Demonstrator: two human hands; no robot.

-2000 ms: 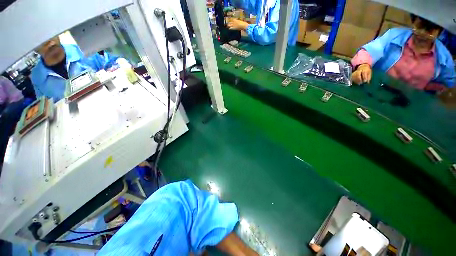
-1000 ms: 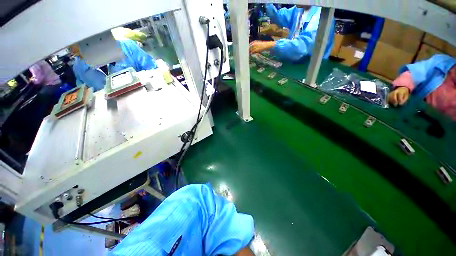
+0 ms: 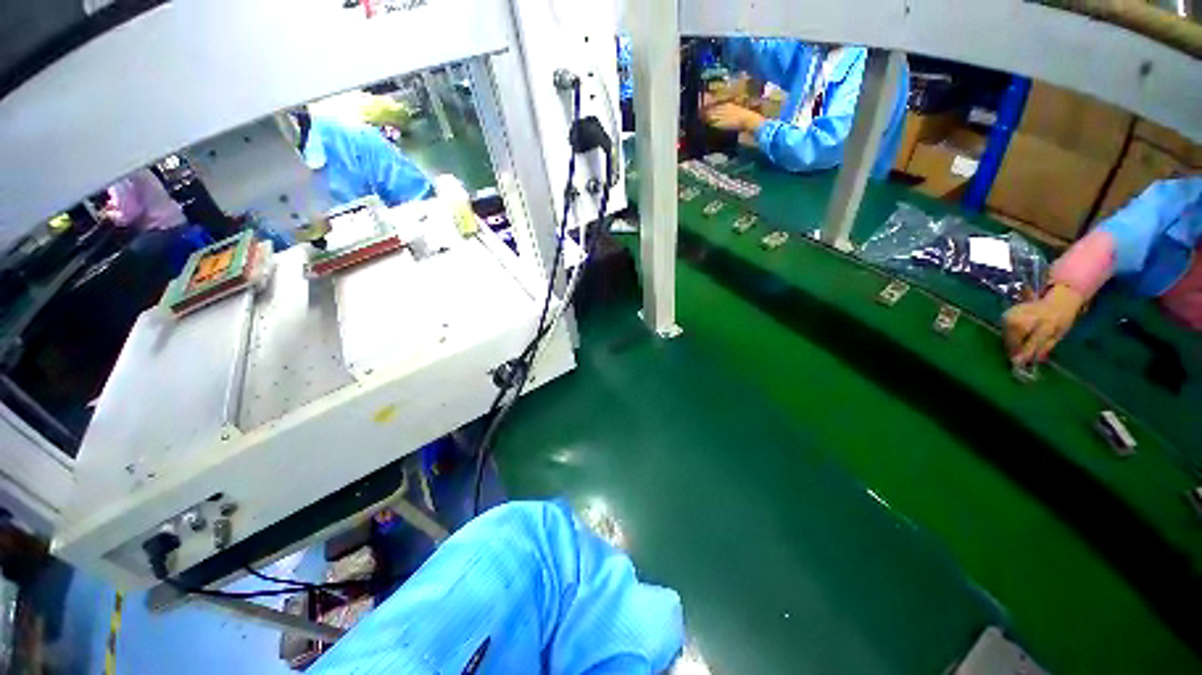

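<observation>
A blue smock sleeve [image 3: 534, 600], the wearer's left arm, comes in at the bottom centre; its hand is cut off by the lower edge. My right hand is not in view. The corner of a grey, flat display module [image 3: 995, 655] shows at the bottom right on the dark green bench top [image 3: 712, 528]; the rest of it is cut off. What my hands hold cannot be seen.
A white machine [image 3: 316, 422] with orange-brown frames [image 3: 218, 270] and black cables stands left. White posts [image 3: 658, 198] rise behind the bench. Small metal parts [image 3: 892, 290] line the green belt [image 3: 844, 382]. Beyond are a clear plastic bag [image 3: 949, 248] and a person's hand [image 3: 1045, 326].
The view has swung left and up, so the modules at the bottom right have nearly left the picture. The person across the belt has reached out to a small metal part.
</observation>
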